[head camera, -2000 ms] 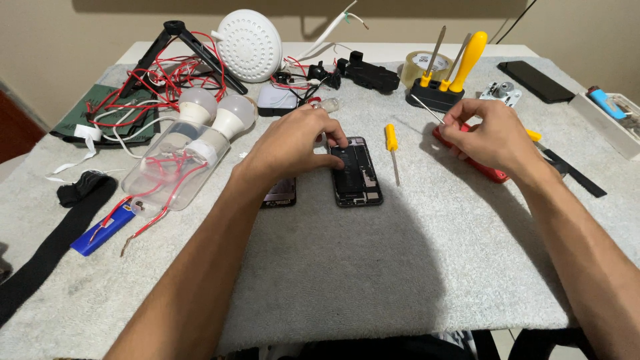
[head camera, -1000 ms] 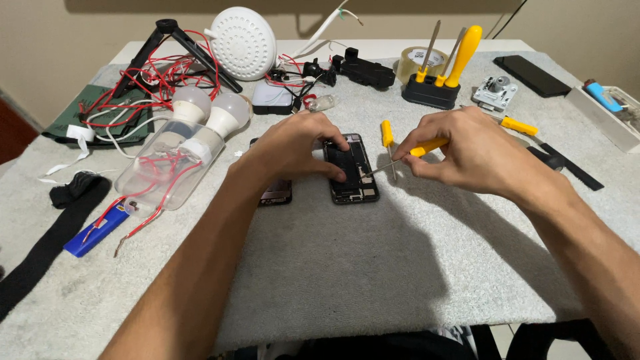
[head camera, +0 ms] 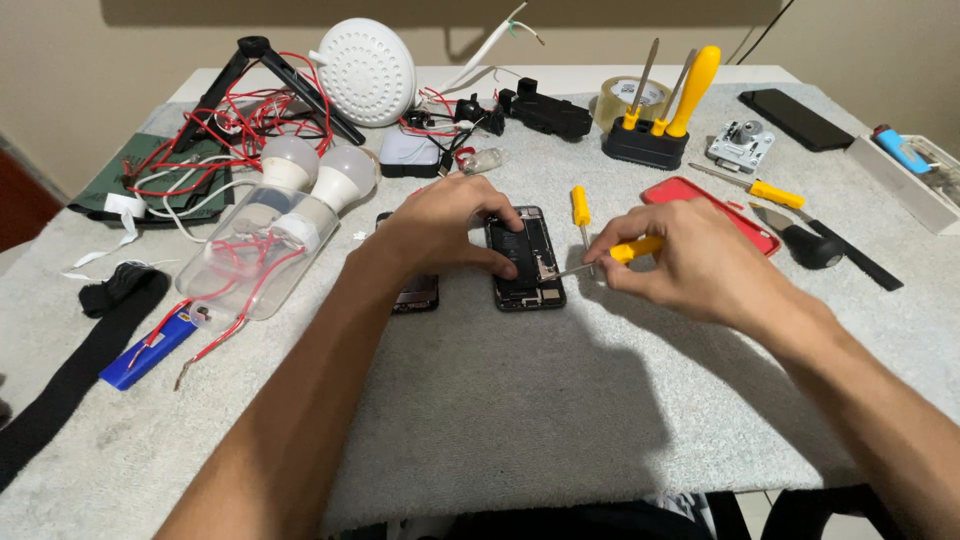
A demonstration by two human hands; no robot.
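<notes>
An opened smartphone, its battery and inner parts exposed, lies on a grey towel. My left hand steadies it, with thumb and a finger on the battery area. In my right hand is a yellow-handled screwdriver, held at a slant, its tip at the phone's inner parts beside the battery's lower right. Partly hidden under my left hand, a second phone part lies to the left. A small yellow screwdriver lies between the phone and my right hand. Behind that hand is a red phone case.
At the left, light bulbs with red wires rest on a clear plastic container. Along the back are a shower head, a black screwdriver stand and clear tape. A knife and another screwdriver lie right.
My right hand has moved left from the red case to the opened phone, bringing the screwdriver's tip onto it. My left hand has stayed on the phone.
</notes>
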